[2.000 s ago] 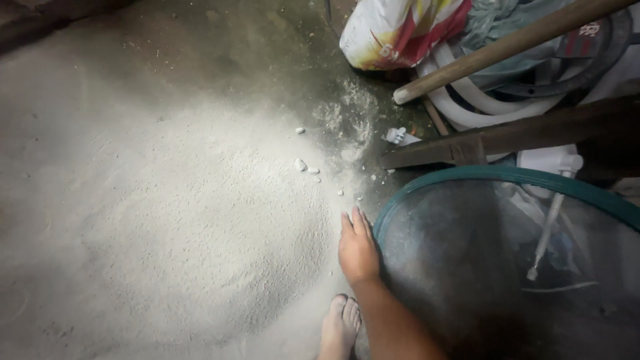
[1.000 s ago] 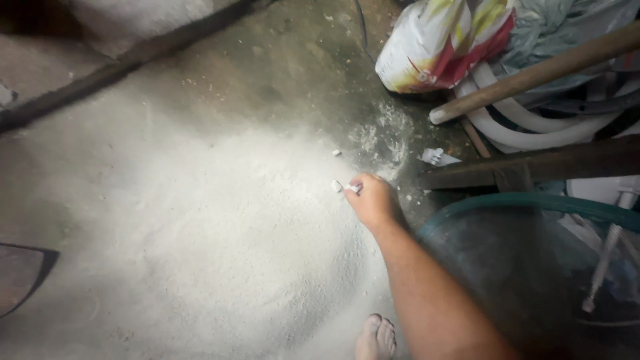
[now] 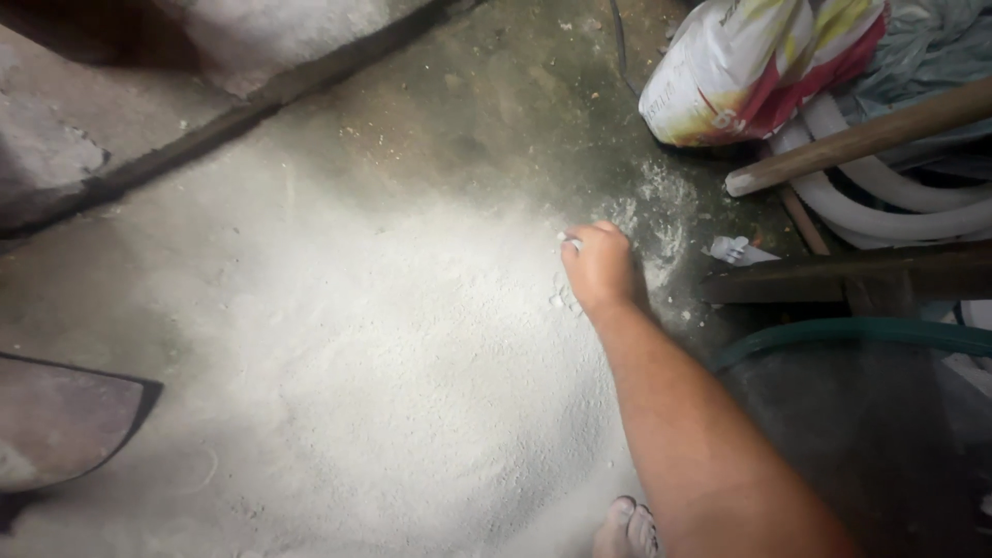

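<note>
A wide heap of pale powder [image 3: 434, 364] lies on the concrete floor [image 3: 465, 108]. Over the heap's upper right edge, my right hand [image 3: 601, 263] is closed on small white lumps [image 3: 572, 241], which show between the thumb and fingers. Just below the hand, small hollows mark the powder's surface. My left hand is out of view. A bare foot [image 3: 626, 531] stands at the heap's lower right edge, beside my forearm.
A white, red and yellow sack [image 3: 721, 77], a wooden pole [image 3: 860, 139], a white corrugated hose [image 3: 891, 221] and a dark beam [image 3: 814, 275] lie at the right. Below them is a green-rimmed tub [image 3: 868, 332]. A dark-edged pan or blade [image 3: 70, 422] is at the left.
My right hand was spread at the heap's right edge; it has moved up along that edge and closed on small white lumps. The view has shifted left.
</note>
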